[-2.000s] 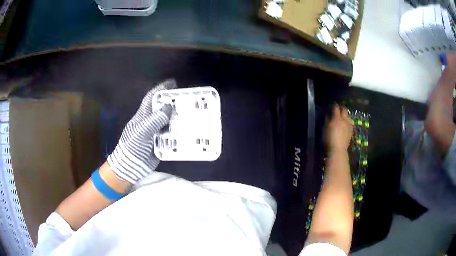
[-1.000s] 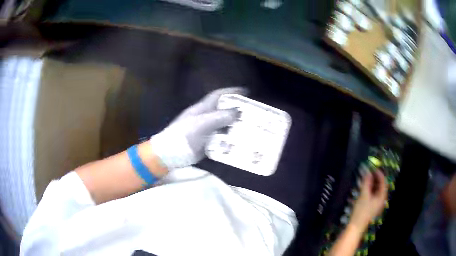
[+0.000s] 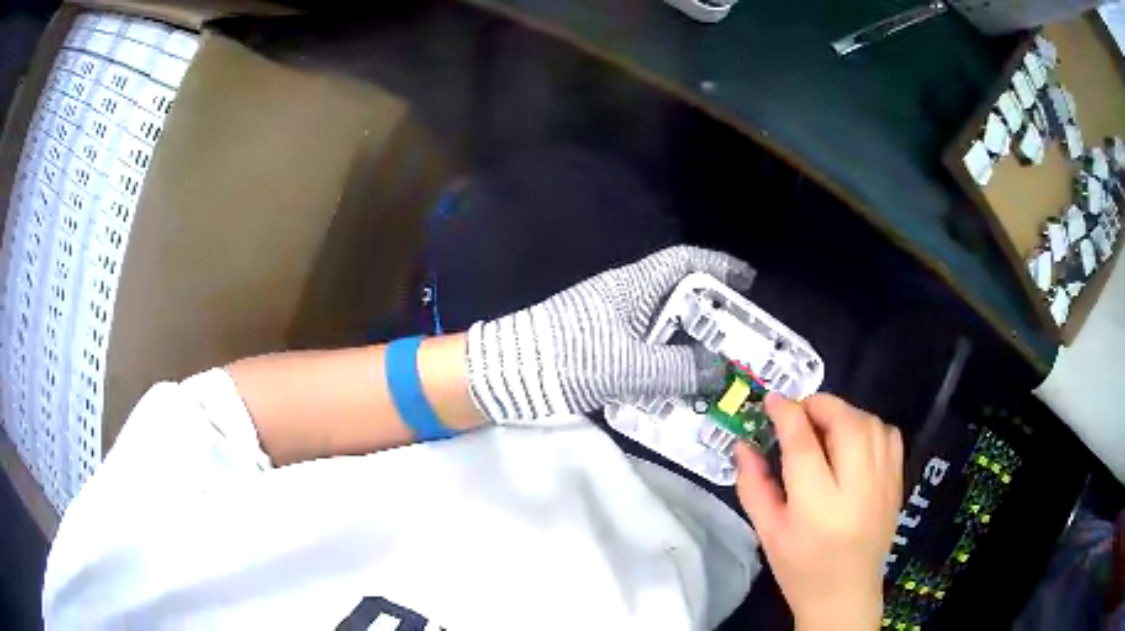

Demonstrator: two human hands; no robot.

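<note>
My left hand [image 3: 605,339], in a white-grey striped glove, holds a white housing shell [image 3: 771,344] at its left side, with the thumb inside over the board. The shell is tilted and its ribbed inside faces me. A small green circuit board [image 3: 738,404] with a yellow block lies in the middle of the shell; red wire shows at its upper edge. My bare right hand [image 3: 829,499] grips the board's lower right edge with thumb and fingers, which hide part of the board and shell.
A large carton [image 3: 265,160] with rows of slotted white housings [image 3: 86,234] stands at left. The green bench [image 3: 790,117] bears silver tweezers [image 3: 891,27] and a shallow cardboard tray [image 3: 1030,197] of white-and-black modules. The black board tray [image 3: 919,515] is at lower right.
My right hand has come from the board tray to the shell with a green board. The shell now shows its ribbed inside. The view has swung, so the carton shows more fully.
</note>
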